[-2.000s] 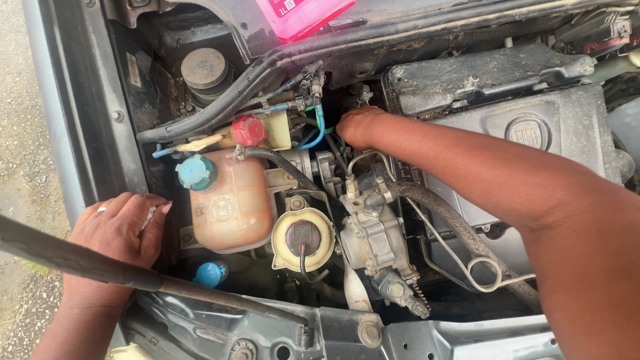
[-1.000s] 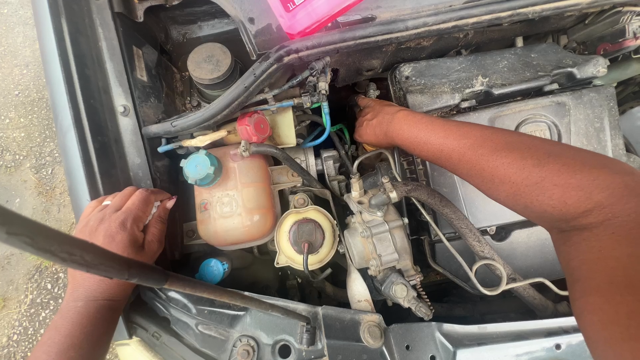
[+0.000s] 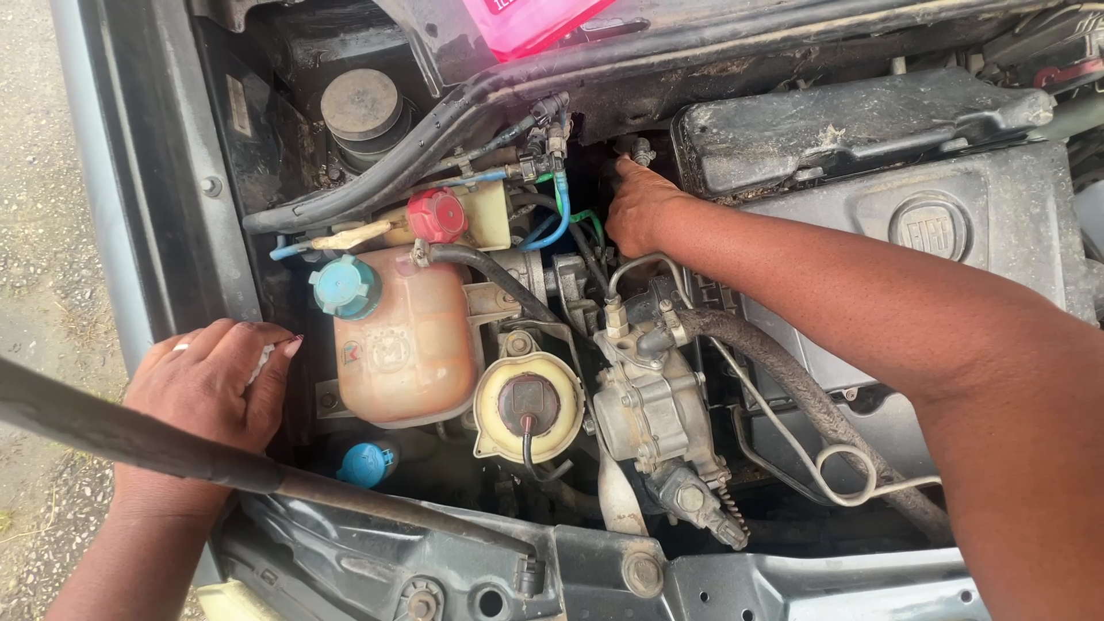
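Note:
My left hand (image 3: 211, 384) rests on the car's fender edge, holding a small crumpled white piece between thumb and fingers. My right hand (image 3: 638, 207) reaches down into the gap beside the black engine cover (image 3: 828, 207), close to a hose clamp fitting (image 3: 642, 151); its fingertips are hidden, so I cannot tell what they touch. Between my hands are the coolant expansion tank (image 3: 410, 345) with its blue cap (image 3: 345, 287), a red cap (image 3: 436, 216), blue and green hoses (image 3: 561, 207), a round yellowish part with a dark centre (image 3: 528, 405) and a metal regulator body (image 3: 655, 410).
The hood prop rod (image 3: 259, 474) crosses low over my left wrist. A pink plastic container (image 3: 535, 21) lies at the top edge. A blue washer cap (image 3: 366, 466) sits below the tank. A thick hose (image 3: 776, 371) and a looped metal pipe (image 3: 849, 474) run under my right forearm.
My right hand has shifted slightly within the gap beside the engine cover, its fingers now further out of sight. My left hand has stayed on the fender edge.

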